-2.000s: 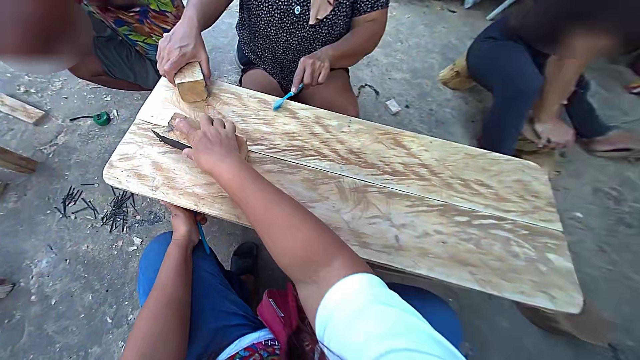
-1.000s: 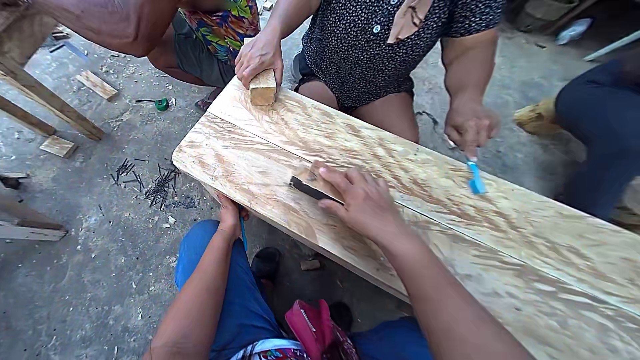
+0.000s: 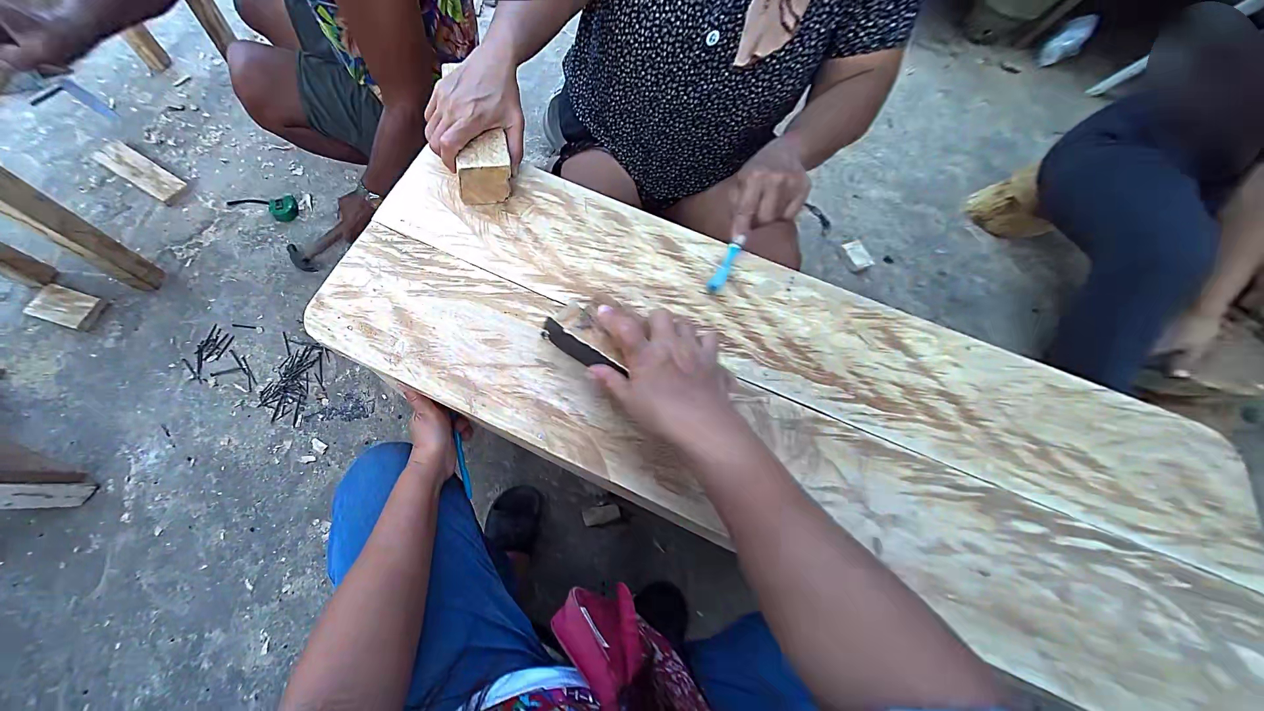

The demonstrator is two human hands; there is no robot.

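Observation:
A long wooden board top (image 3: 474,326) with rounded corners and a lengthwise seam lies before me, its face marked with brown streaks. My right hand (image 3: 671,370) presses on a block with a dark strip of sandpaper (image 3: 583,346) sticking out at its left, on the near half of the top. The block is mostly hidden under my palm. Below the near left edge, my left hand (image 3: 434,434) grips a blue-handled tool (image 3: 462,466), its end hidden. Across from me, another person's hand (image 3: 479,109) holds a wooden block (image 3: 484,168); their other hand holds a blue brush (image 3: 724,269).
Dark nails (image 3: 291,380) lie on the concrete floor to the left, near a green tape measure (image 3: 283,207) and wood offcuts (image 3: 138,171). A person's hand holds a hammer (image 3: 314,247) by the far left corner. Another person crouches at right (image 3: 1126,257).
The view has shifted left since the first frame. My right hand has moved along the top, away from its left end. The co-worker's hand with the blue brush has moved about over the far half.

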